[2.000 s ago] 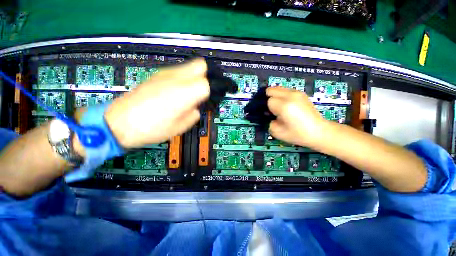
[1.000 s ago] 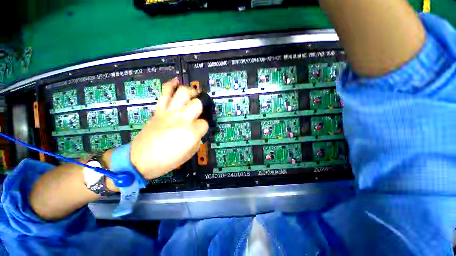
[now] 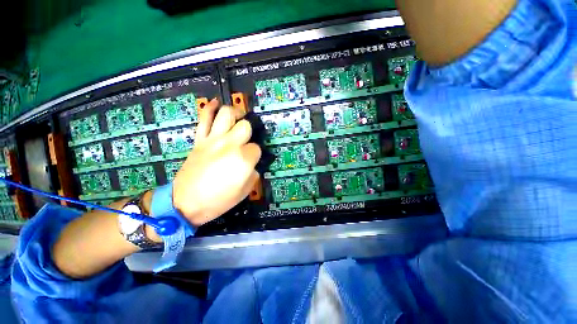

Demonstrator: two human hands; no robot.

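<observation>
Green circuit boards (image 3: 351, 115) sit in rows in a black carrier pallet (image 3: 278, 211) in front of me. A second pallet (image 3: 136, 95) with boards lies to its left. My left hand (image 3: 218, 166) is over the joint between the two pallets, fingers curled, with black coverings on some fingertips. Whether it holds anything is hidden. A blue wrist strap (image 3: 169, 221) and a watch are on that wrist. My right forearm (image 3: 459, 28) reaches out past the top edge. My right hand is outside the picture.
Metal conveyor rails (image 3: 297, 245) run along the near and far sides of the pallets. A green mat (image 3: 114, 47) lies beyond. A dark object is cut off at the top edge. Orange side bars (image 3: 58, 161) show on the pallets, and another pallet is partly visible at far left.
My right hand has left the boards and gone out over the top edge. My left hand has lowered slightly and stays near the pallet joint. The view has shifted left.
</observation>
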